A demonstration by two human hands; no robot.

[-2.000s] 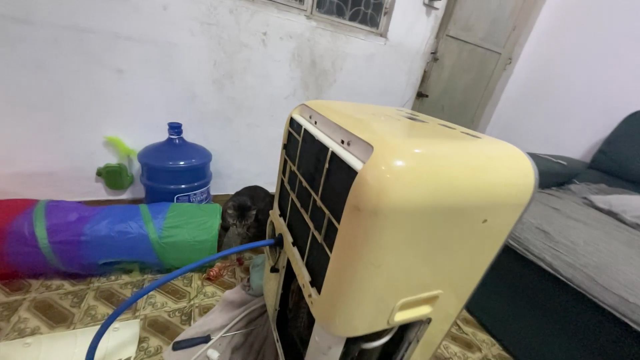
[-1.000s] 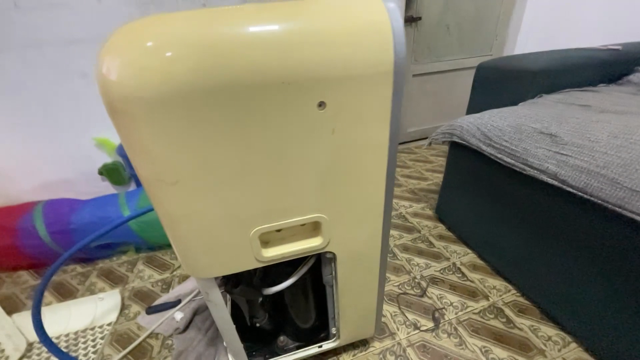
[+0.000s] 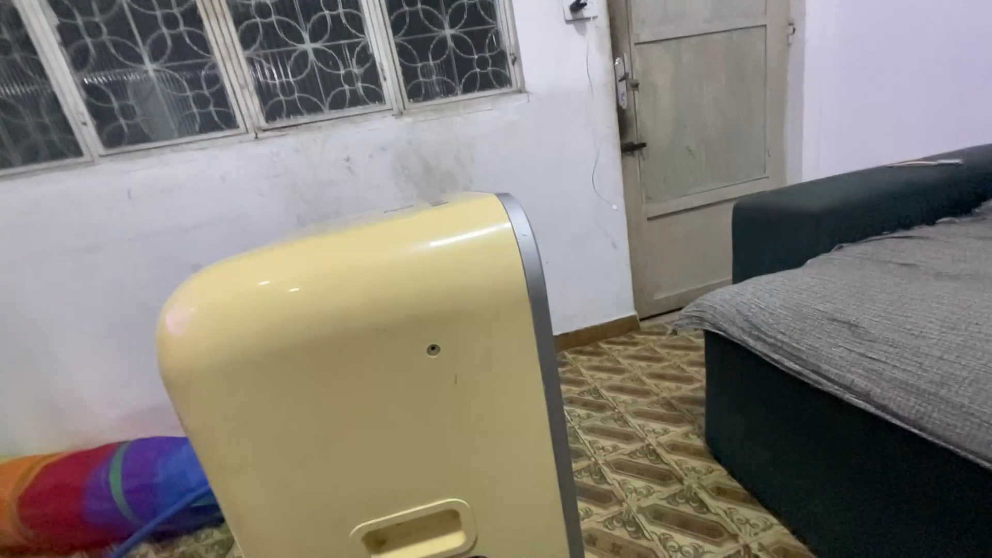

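Neither my left hand nor my right hand shows in the head view. A cream-yellow plastic appliance housing (image 3: pixel 349 372) stands in the middle, with a rounded top and a grey edge strip (image 3: pixel 535 279) down its right side. Its side panel has a small screw hole (image 3: pixel 433 350) and a recessed handle (image 3: pixel 415 532) near the bottom of the view. A blue hose (image 3: pixel 159 521) passes at the lower left, beside the housing. The lower part of the appliance is out of view.
A multicoloured fabric tunnel (image 3: pixel 70 492) lies on the floor by the wall. On the right stands a dark green sofa (image 3: pixel 814 457) with a grey woven cover (image 3: pixel 876 310). Patterned floor tiles (image 3: pixel 643 465) run between appliance and sofa. Behind are a closed door (image 3: pixel 701 116) and barred windows (image 3: pixel 310 54).
The view has swung and tilted up, so windows and door show more. The opening low in the appliance's side, the cloth and the cat seen earlier are out of view.
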